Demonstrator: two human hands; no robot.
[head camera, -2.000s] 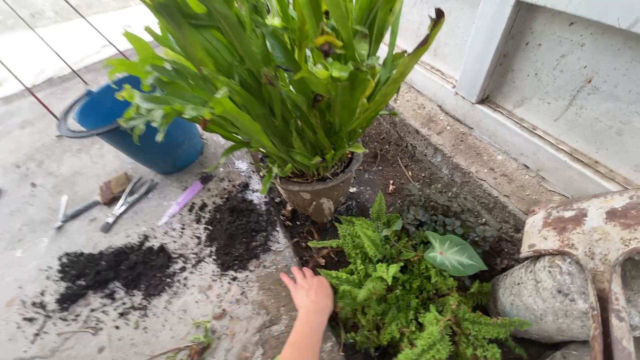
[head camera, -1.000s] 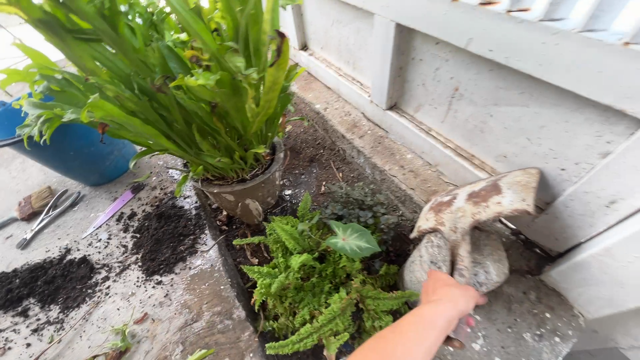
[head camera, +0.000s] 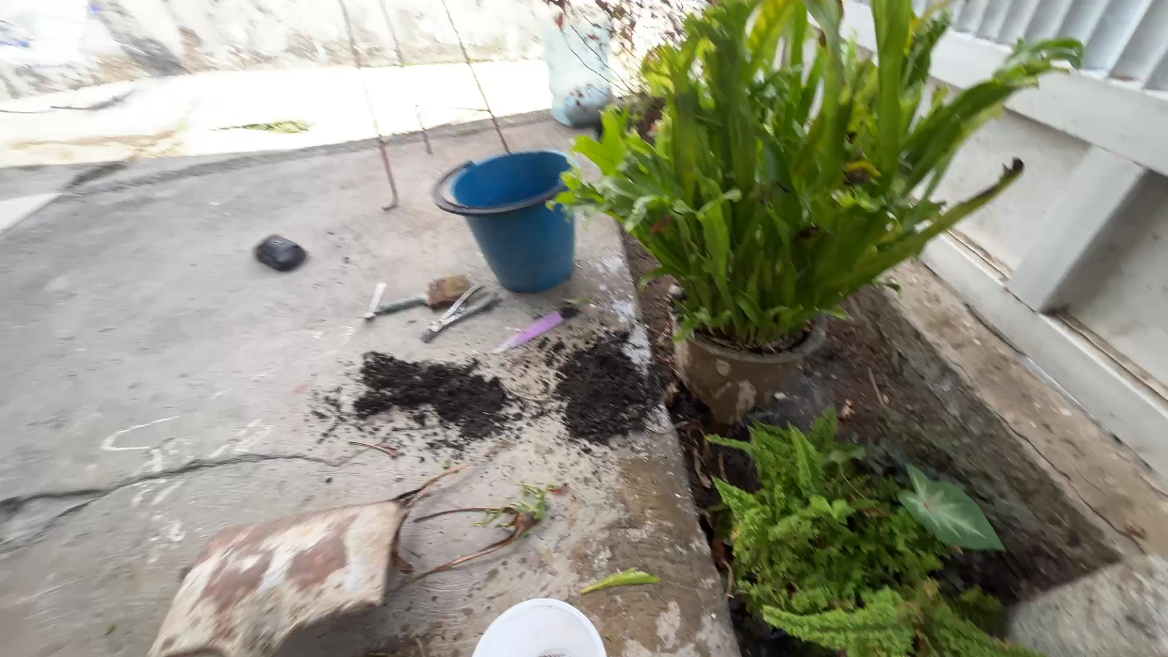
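Note:
Neither my left hand nor my right hand is in the picture. At the lower left, a rusty metal tool blade with whitish stains (head camera: 292, 570) shows over the concrete; its lower end runs out of view, and whether a hand holds it is hidden. Two mounds of dark soil (head camera: 433, 392) lie on the concrete. Beyond them are a brush (head camera: 445, 292), a pliers-like metal tool (head camera: 459, 313) and a purple blade with a dark handle (head camera: 538, 328). A white plastic container (head camera: 540, 630) is cut off by the bottom edge.
A blue bucket (head camera: 525, 228) stands beside a tall leafy plant in a stained pot (head camera: 748, 374). Green ferns (head camera: 835, 538) grow in the sunken bed along a white wall (head camera: 1013, 210). Cut stems (head camera: 493, 547) and a small black object (head camera: 280, 253) lie on the concrete.
My hand, at the rusty tool beside the ferns a second ago, has left the view. The rusty blade now shows over the concrete on the left. The view has swung left.

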